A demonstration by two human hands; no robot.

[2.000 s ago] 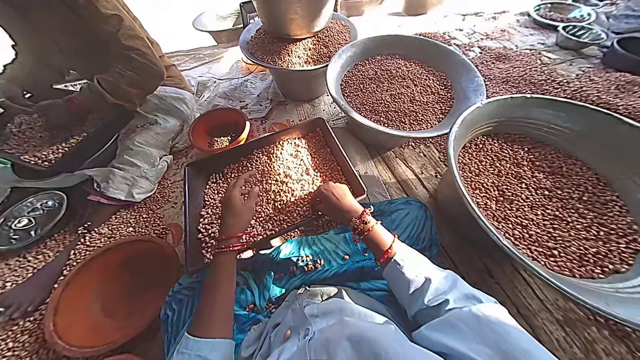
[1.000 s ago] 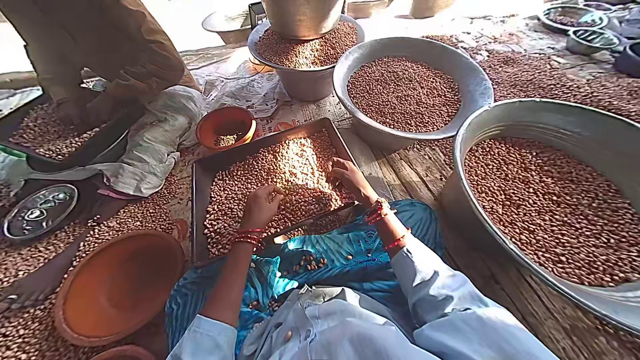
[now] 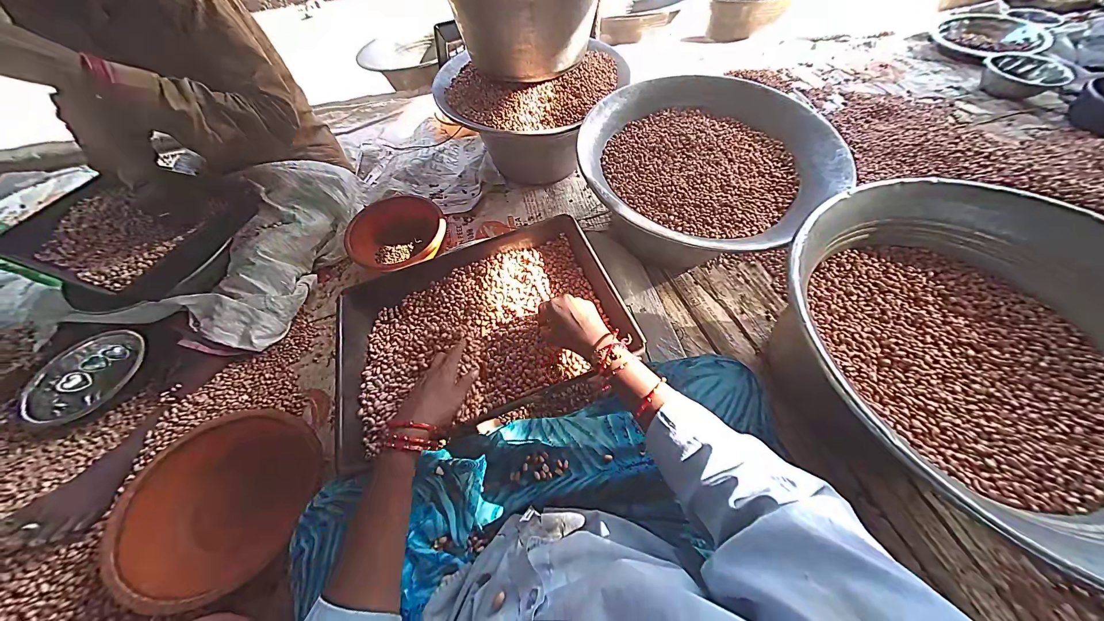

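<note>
A dark rectangular tray full of reddish-brown nuts or seeds lies before me, its near edge against my lap. My left hand rests on them at the near left, fingers spread, nothing seen held. Over the right part is my right hand, fingers curled down to the nuts; whether it holds any is hidden. Red bangles circle both wrists. Several loose nuts lie on the blue cloth over my lap.
Metal basins of nuts stand at the right, back right and back. Left are a small clay bowl, a larger empty one and a metal plate. Another person's arm reaches into a second tray.
My left hand has moved from the middle of the nuts toward the tray's near left, its fingers now spread. My right hand rose farther into the tray, then came back a little.
</note>
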